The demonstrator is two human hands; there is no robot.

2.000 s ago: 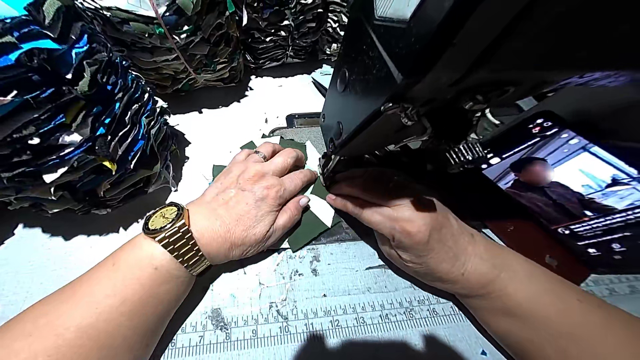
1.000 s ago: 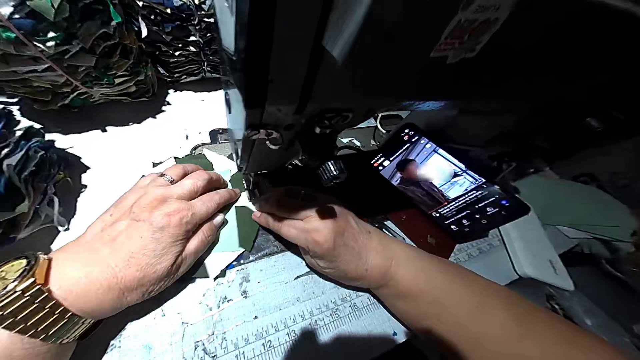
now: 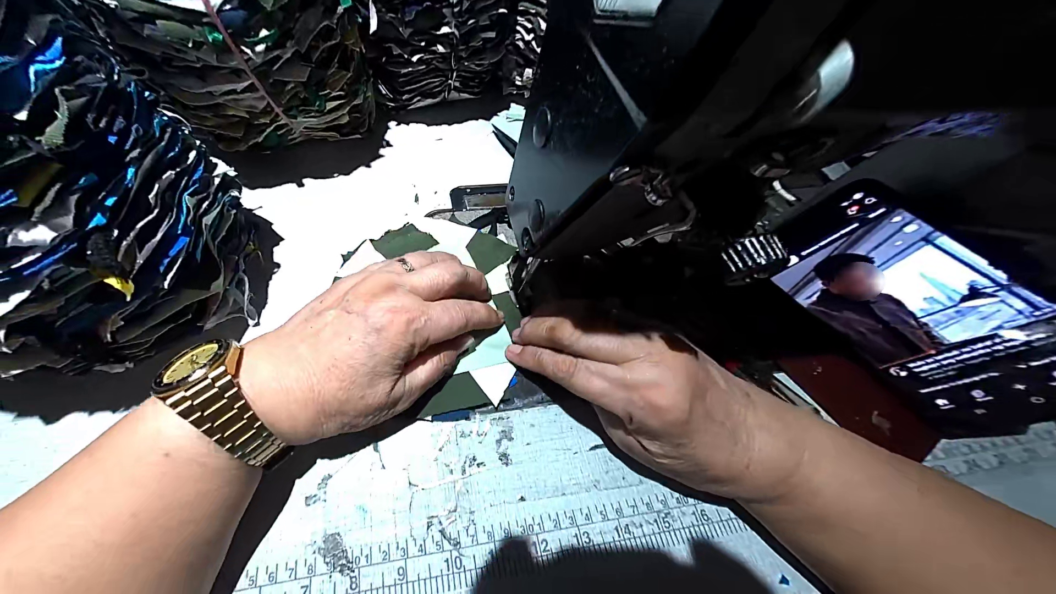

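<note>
A patchwork piece of green and white fabric (image 3: 459,394) lies flat at the needle area of a black sewing machine (image 3: 606,107). My left hand (image 3: 384,334) rests palm down on the patchwork, fingers pointing right; it wears a ring, and a gold-coloured wristwatch (image 3: 219,396) is on the wrist. From the right, my right hand (image 3: 635,384) touches the fabric's right edge with its fingertips, close beside the presser foot (image 3: 518,276). Whether its fingers pinch the cloth cannot be told. The needle tip is hidden in shadow.
Tied stacks of fabric scraps (image 3: 107,206) stand at the left and back. A smartphone (image 3: 916,305) with a lit screen leans at the right, by a dark red object (image 3: 862,404). A printed measuring scale (image 3: 536,536) runs along the near table edge.
The view has swung right and back. Both hands stay at the fabric beside the presser foot; the patchwork lies turned differently under my left hand.
</note>
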